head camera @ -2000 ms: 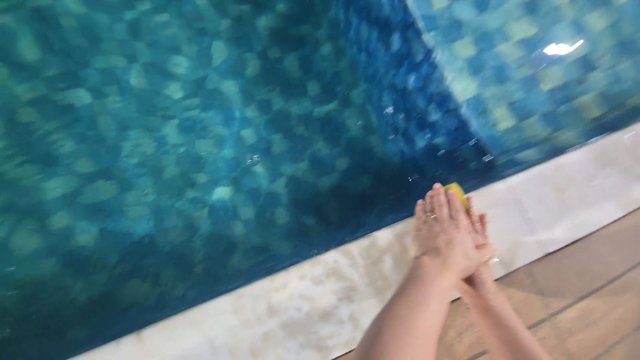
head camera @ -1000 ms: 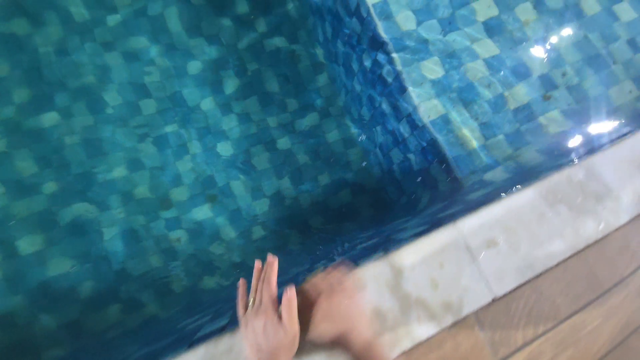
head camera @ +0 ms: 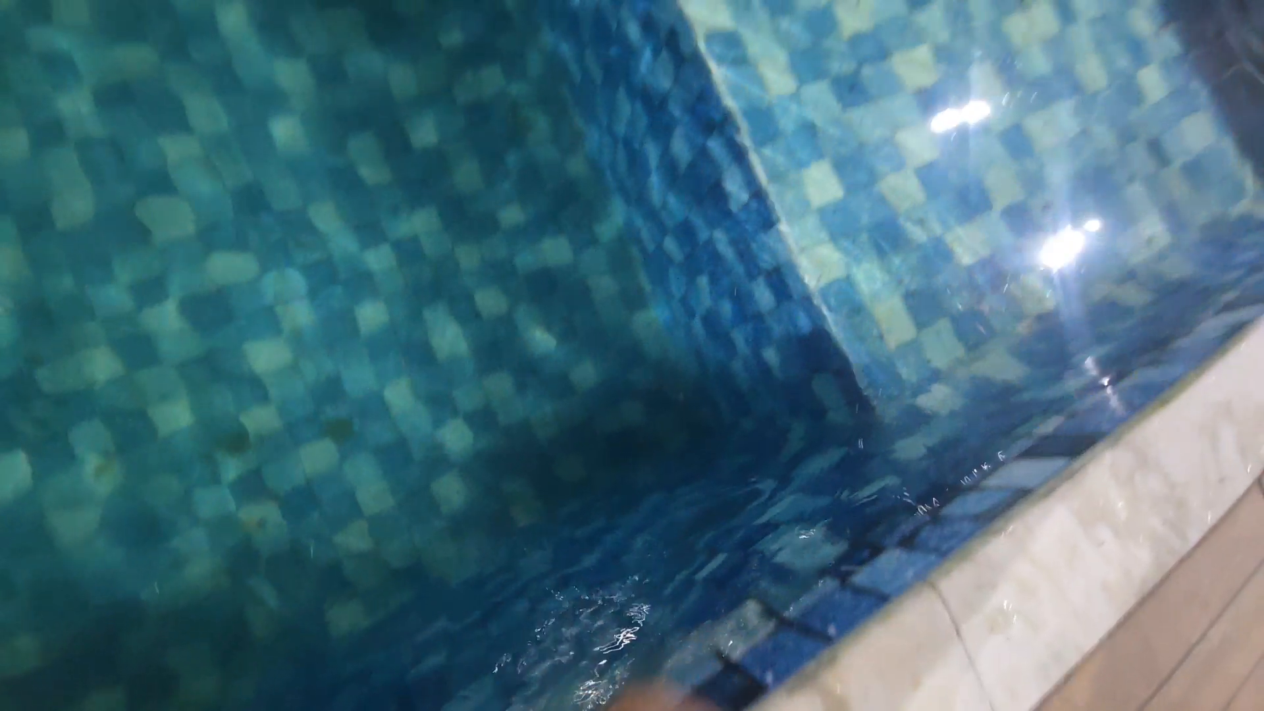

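Only a blurred sliver of skin, part of a hand (head camera: 660,697), shows at the bottom edge; which hand it is, I cannot tell. It lies beside the rippling pool water (head camera: 602,642) and near the pale stone coping (head camera: 1076,533). The fingers and anything they might hold are out of the frame. Blue and green mosaic tiles (head camera: 370,316) line the pool beneath the water.
A tiled underwater ledge (head camera: 928,197) with a pale edge fills the upper right, with bright light reflections on the water above it. Wood-look decking (head camera: 1195,632) runs along the outer side of the coping at the lower right.
Two seconds ago the hands were together over the coping with something yellow at the fingers; then they were apart lower down. Now they are almost wholly out of view, and the water is rippling.
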